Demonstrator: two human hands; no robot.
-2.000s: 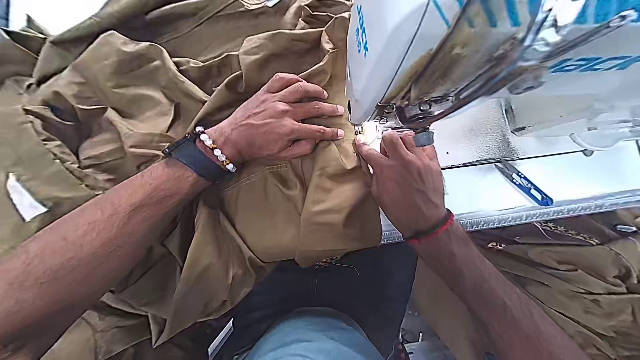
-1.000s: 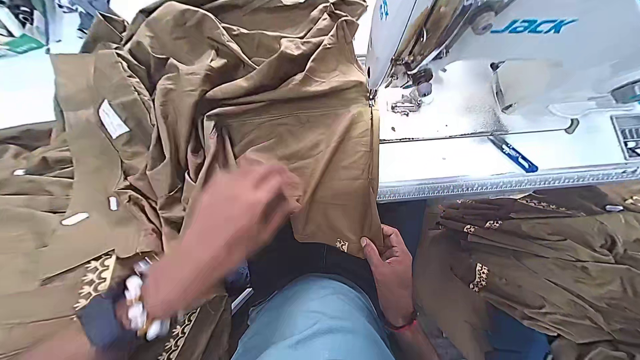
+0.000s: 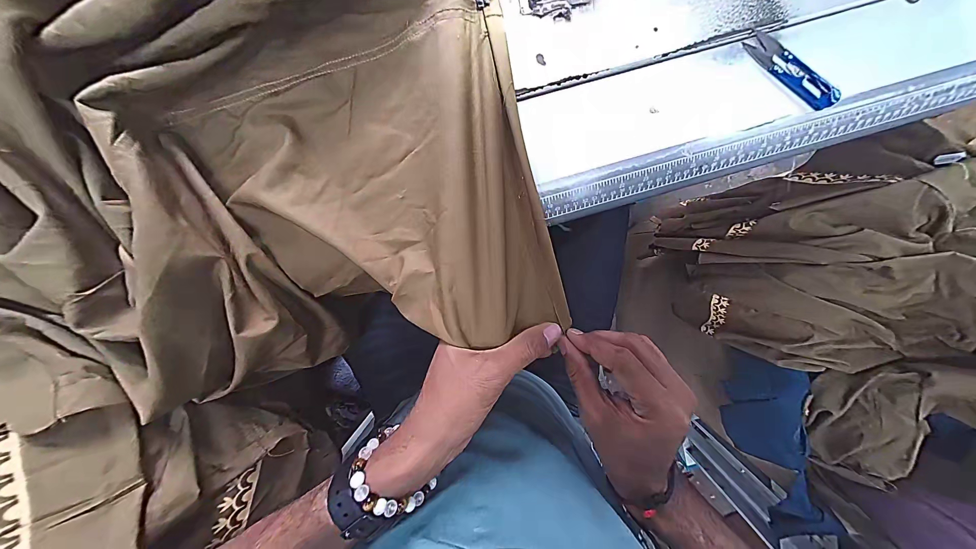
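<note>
Brown fabric (image 3: 366, 168) drapes from the sewing machine's bed (image 3: 610, 114) down towards my lap, its right edge pulled into long folds. At the lower corner of that edge my left hand (image 3: 480, 381) grips the cloth, with the thumb on top and the fingers hidden beneath it. My right hand (image 3: 637, 404) pinches the same corner between thumb and forefinger, its fingertips close to the left thumb. A double row of stitching crosses the upper part of the cloth. The needle area lies at the top edge of the view, mostly out of sight.
Blue-handled thread snips (image 3: 801, 76) lie on the machine bed, behind a metal ruler edge (image 3: 686, 171). More brown garments with gold embroidery (image 3: 839, 252) are heaped at the right. Another embroidered piece (image 3: 236, 503) hangs at the lower left.
Both hands were at the needle two seconds ago; now they meet at the cloth's lower corner. My left hand has come right from over the fabric. The view has shifted down and closer.
</note>
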